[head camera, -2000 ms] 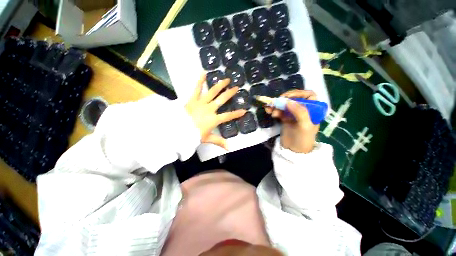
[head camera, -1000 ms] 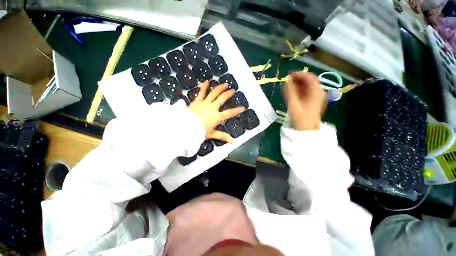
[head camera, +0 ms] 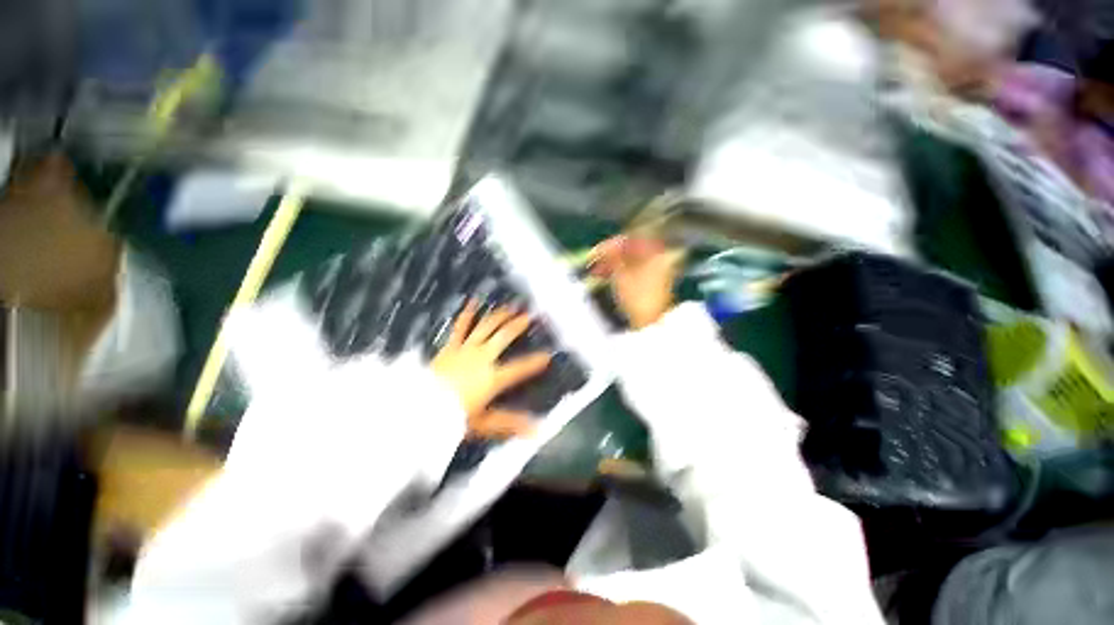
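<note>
The frame is strongly blurred. A white board [head camera: 571,293] carries rows of black moulded parts [head camera: 389,283] in front of me. My left hand [head camera: 489,370] lies spread and flat over the parts near the board's right side, holding nothing. My right hand [head camera: 640,278] is beyond the board's right edge, fingers bent toward the upper left; whether it holds something cannot be told. A blue thing [head camera: 738,293], perhaps the blue pen-like tool, lies just right of my right hand, beside the blurred pale scissors.
Stacked black parts [head camera: 898,379] stand at right, beside a lime-green and white box [head camera: 1060,372]. A pale yellow strip [head camera: 251,305] lies left of the board. An open carton [head camera: 141,324] stands at far left. A person's pink-purple clothing [head camera: 1047,110] shows at upper right.
My right hand has left the board with the blue tool out of it, then shifted left from the scissors. My left hand stays spread on the parts. The camera view has swung.
</note>
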